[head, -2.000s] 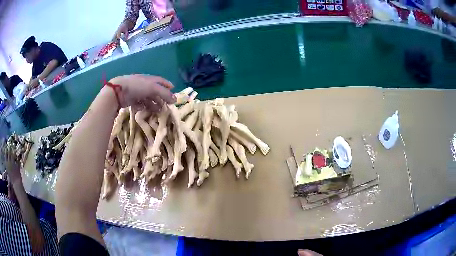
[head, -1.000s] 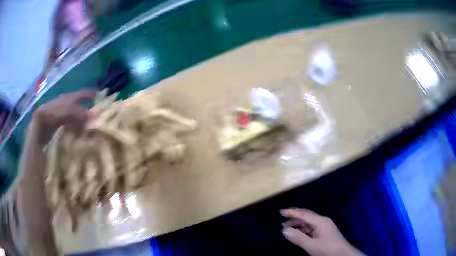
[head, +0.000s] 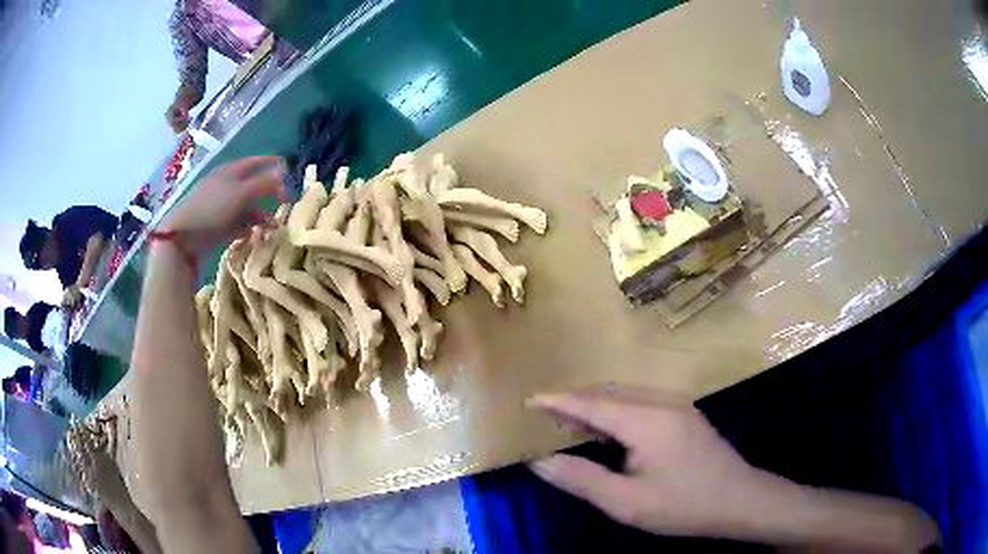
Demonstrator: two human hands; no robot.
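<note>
A pile of joined figure bodies (head: pixel 358 260), cream and overlapping, lies on the brown cardboard tabletop (head: pixel 520 357) with feet toward me. My left hand (head: pixel 233 200) is at the pile's far left edge, fingers spread; whether it touches a piece is hard to tell. My right hand (head: pixel 650 460) is over the near table edge, thumb and fingers apart, empty. The glue stand (head: pixel 672 243), with a crusted yellowish top and a red spot, sits right of the pile on cardboard scraps (head: pixel 748 260). A white oval dish (head: pixel 697 165) is at its far edge.
A white squeeze bottle (head: pixel 804 70) lies at the far right. Black parts (head: pixel 322 139) lie on the green surface (head: pixel 477 65) beyond the pile. Blue trays (head: pixel 520 509) are below the near edge. Other workers (head: pixel 76 249) are at the far left, and another person's arm (head: pixel 190 65) shows at the top.
The view has turned and shifted. My right hand has come up from the bottom edge to the near table edge. My left hand remains at the pile's far side.
</note>
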